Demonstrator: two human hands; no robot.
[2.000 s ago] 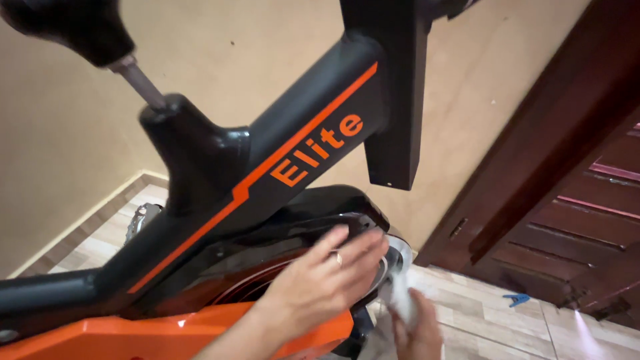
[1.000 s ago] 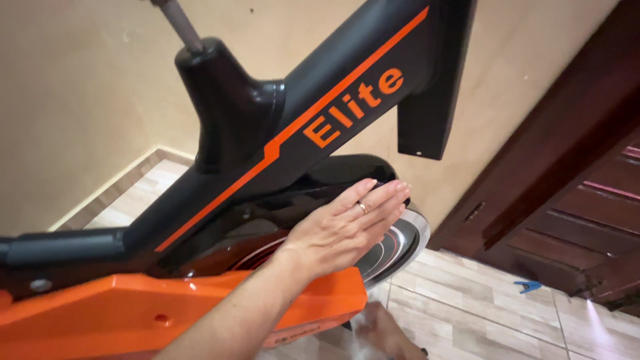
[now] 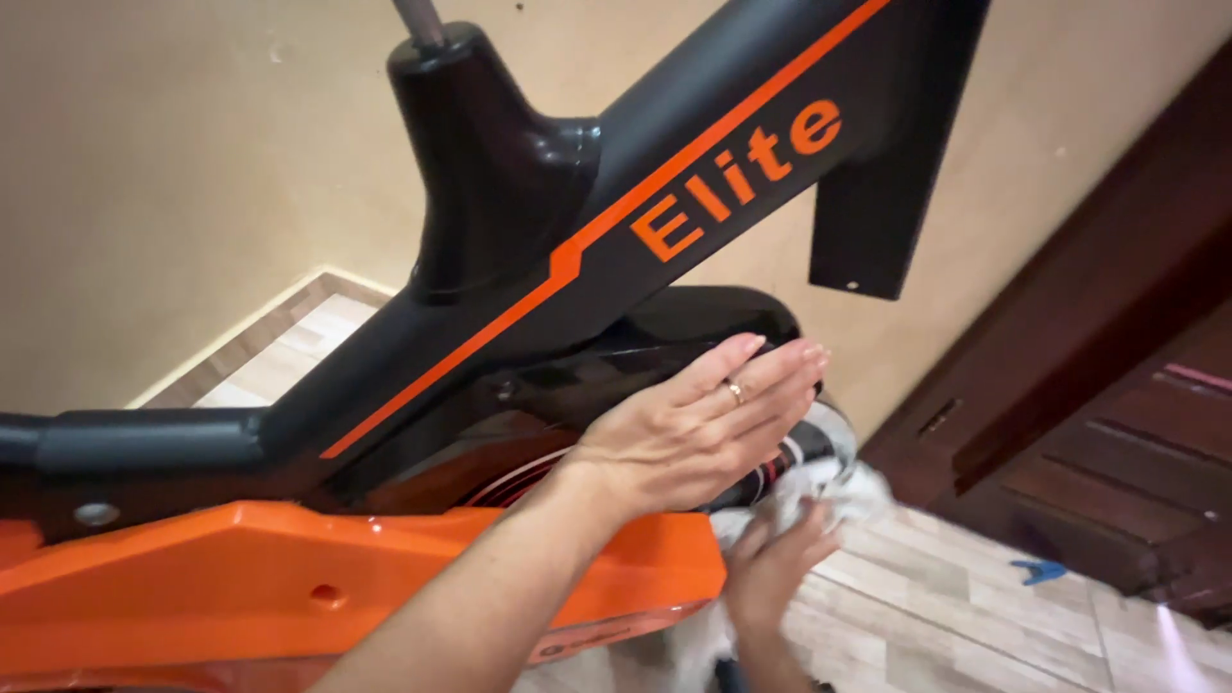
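In the head view, my left hand [image 3: 707,423], with a ring on one finger, rests against the glossy black flywheel cover [image 3: 717,313] of an exercise bike, its fingers together and extended. Below and right of it, my right hand [image 3: 780,558] holds a crumpled white cloth [image 3: 837,491] against the rim of the flywheel [image 3: 818,433]. The black bike frame [image 3: 635,192] with an orange stripe slants above both hands. An orange plastic cover [image 3: 414,577] lies under my left forearm. Part of the flywheel is hidden behind my left hand.
A beige wall [image 3: 192,144] stands behind the bike, and a dark wooden door [image 3: 1107,433] is at the right. On the light tiled floor [image 3: 943,597] lies a small blue object [image 3: 1039,572], near the door. The frame's black upright tube [image 3: 876,212] ends above the flywheel.
My right hand and the cloth, low and blurred one second ago, are now higher at the flywheel's rim. My left hand has stayed on the cover.
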